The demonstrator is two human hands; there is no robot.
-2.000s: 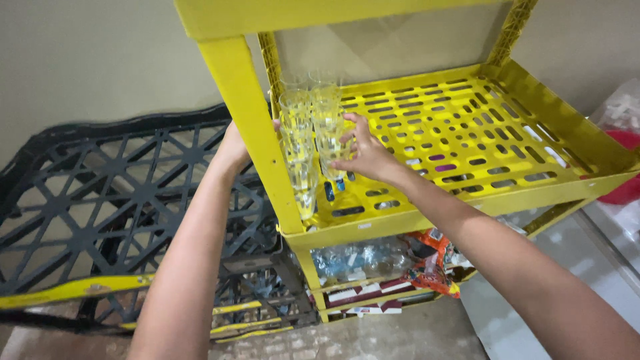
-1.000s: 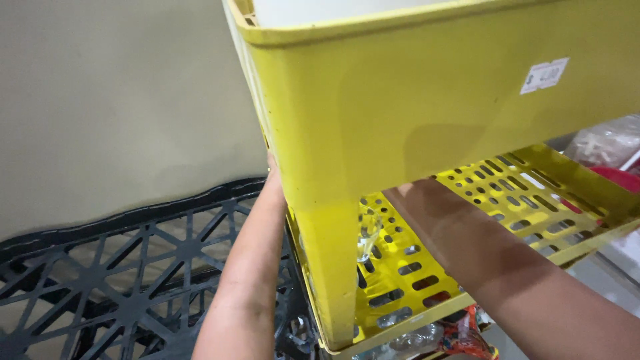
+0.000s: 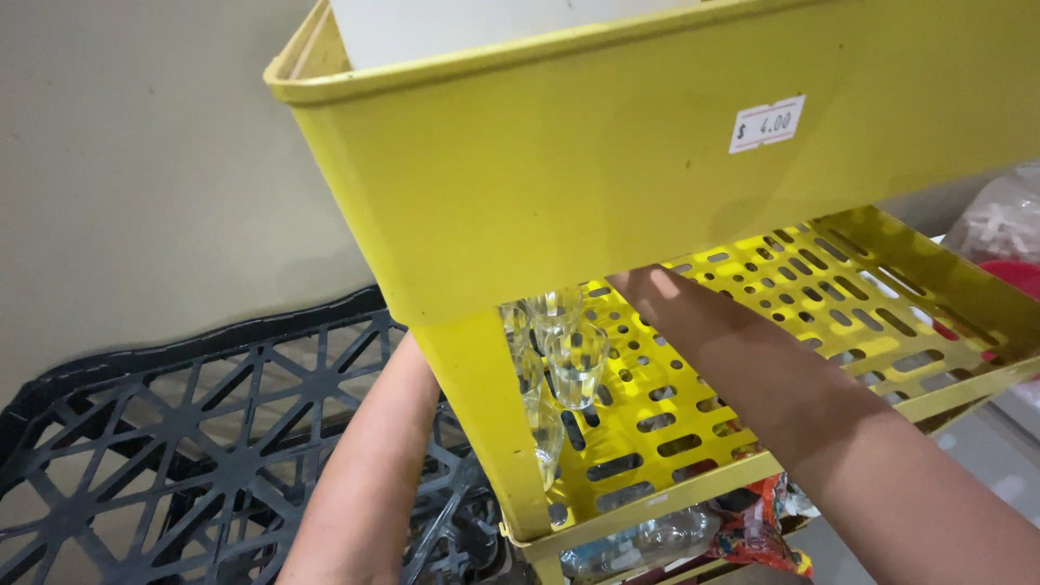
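Several clear drinking glasses stand at the left end of the slotted middle shelf of a yellow plastic rack, partly behind its corner post. My left forearm reaches up behind that post, and the hand is out of sight. From the right, my other forearm passes under the deep top tier, which hides that hand too. Whether either hand touches a glass cannot be seen.
Black plastic crates with open lattice stand left of the rack against the wall. A white container sits in the top tier. Below the middle shelf are clear plastic bottles and an orange-red packet. A clear bag lies at right.
Two seconds ago both hands showed around stacked glasses at the shelf's left end; now both are hidden behind the rack. The view has shifted closer to the top tier.
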